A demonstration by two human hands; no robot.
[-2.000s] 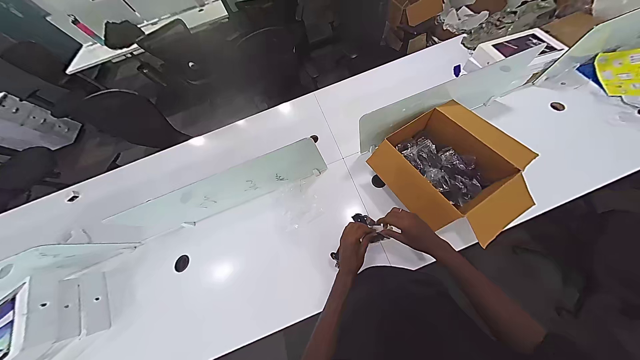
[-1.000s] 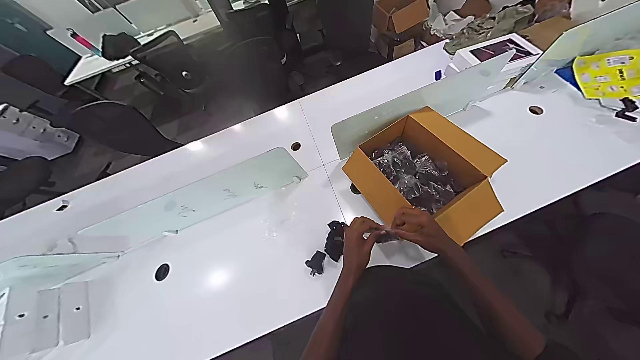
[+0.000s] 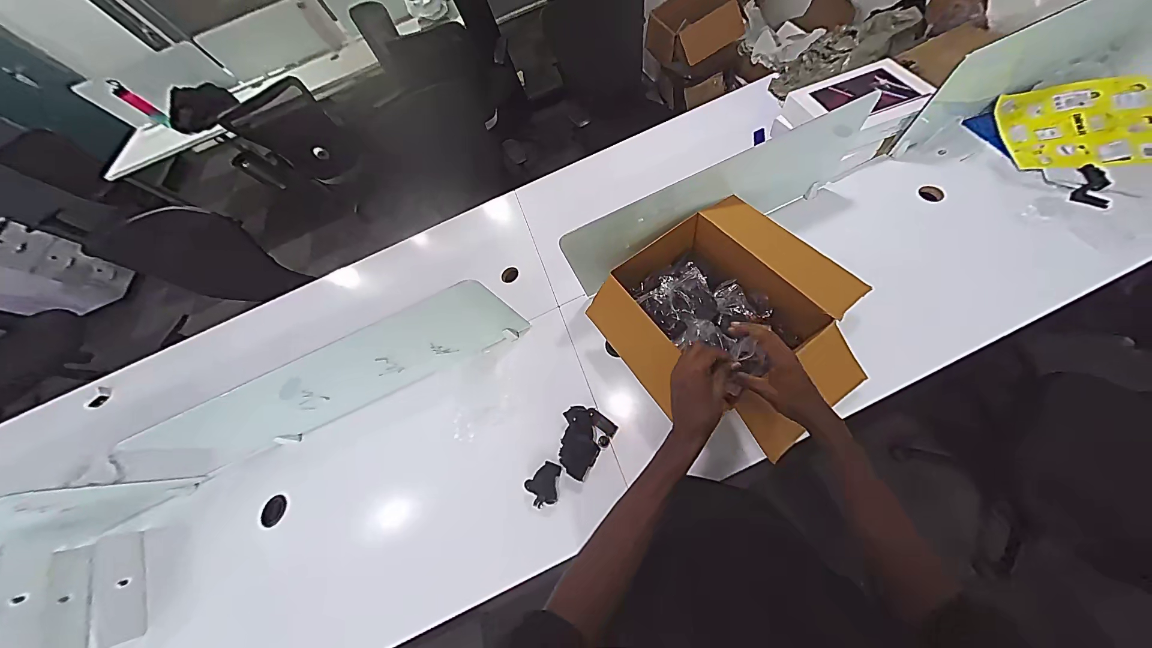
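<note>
An open cardboard box [image 3: 630, 346] stands on the white desk [image 3: 432, 468], partly filled with dark items in clear plastic bags [image 3: 688, 292]. Over the box's near edge, my left hand [image 3: 700, 389] and my right hand [image 3: 781, 371] come close together on a clear plastic bag [image 3: 747, 353] with something dark in it. Fingers hide part of that bag, and its exact content cannot be made out. Left of the box lie several small black parts, a larger cluster [image 3: 581, 443] and a smaller black piece [image 3: 544, 484] beside it.
Low glass dividers [image 3: 360, 369] run along the desk behind the box and to its left. A yellow printed bag [image 3: 1075, 126] and a black part [image 3: 1091, 185] lie at the far right. A white box [image 3: 855, 93] stands behind; office chairs [image 3: 202, 256] stand beyond the desk.
Both hands have moved from the desk in front of the box to its near edge, at the bagged items. The black parts on the desk are now uncovered.
</note>
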